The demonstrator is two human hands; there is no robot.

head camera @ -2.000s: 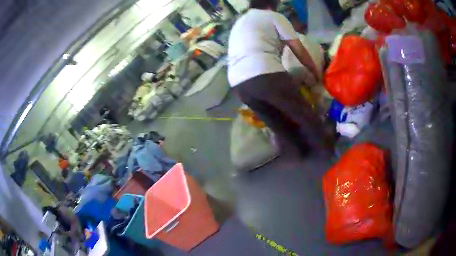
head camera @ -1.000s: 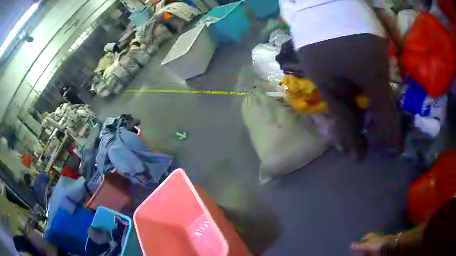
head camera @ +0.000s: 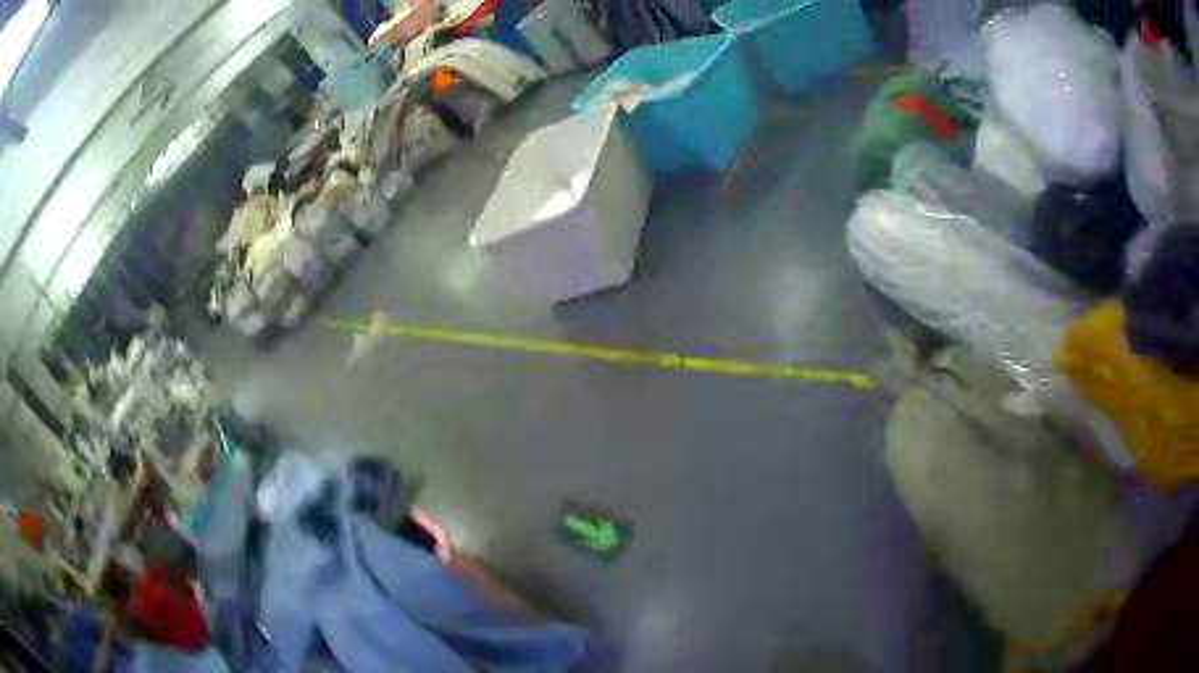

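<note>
Neither of my hands is in view. Nearest in front of me, a blue cloth pile (head camera: 381, 579) hangs over a pinkish tub edge (head camera: 441, 536) at the lower left. A pale, full sack (head camera: 1006, 506) stands on the floor at the right, with yellow cloth (head camera: 1131, 388) beside it. A dark red patch (head camera: 1164, 611) fills the lower right corner; I cannot tell what it is.
A grey floor (head camera: 736, 487) has a yellow line (head camera: 592, 350) and a green arrow (head camera: 592, 529). A whitish tub (head camera: 579, 230) and teal tubs (head camera: 697, 112) stand at the back. Clear bags (head camera: 947, 270) are at the right, cloth heaps (head camera: 309, 224) at the left.
The view has moved forward and turned. The person in the white top, the pink tub's opening and the hand at the lower right have left view. The whitish tub and sack appear nearer.
</note>
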